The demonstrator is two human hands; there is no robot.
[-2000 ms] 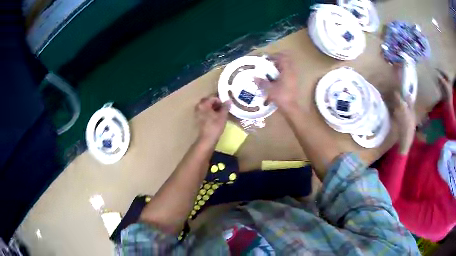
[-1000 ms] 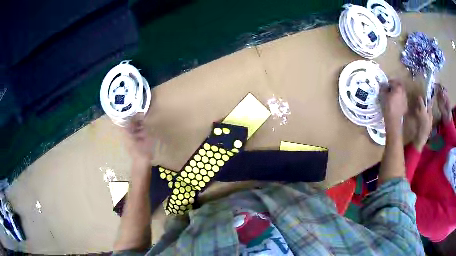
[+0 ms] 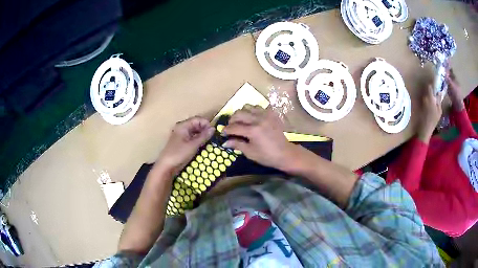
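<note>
The black adhesive pad sheet with rows of yellow dots (image 3: 203, 172) lies slanting in front of me. My right hand (image 3: 257, 135) has its fingers curled over the black upper end of the sheet. My left hand (image 3: 186, 140) is at the sheet's left edge, thumb and fingertips pinched together; whether a pad is between them cannot be told. A yellow backing paper (image 3: 242, 99) sticks out beyond the fingers. Two white discs lie behind, one further back (image 3: 287, 51) and one nearer (image 3: 326, 90), with edges meeting. Overlapping white discs lie at left (image 3: 112, 90) and right (image 3: 383, 88).
More white discs (image 3: 367, 21) lie at the back right beside a glittering purple-silver pile (image 3: 432, 41). Small pale bits (image 3: 281, 100) lie behind the sheet. A plain black strip (image 3: 309, 151) lies under my right forearm. A person in red sleeves (image 3: 414, 167) works at right.
My left hand has come from the left discs and my right hand from the right stack, both to the pad sheet. Two discs now lie apart in the middle; the right stack is smaller.
</note>
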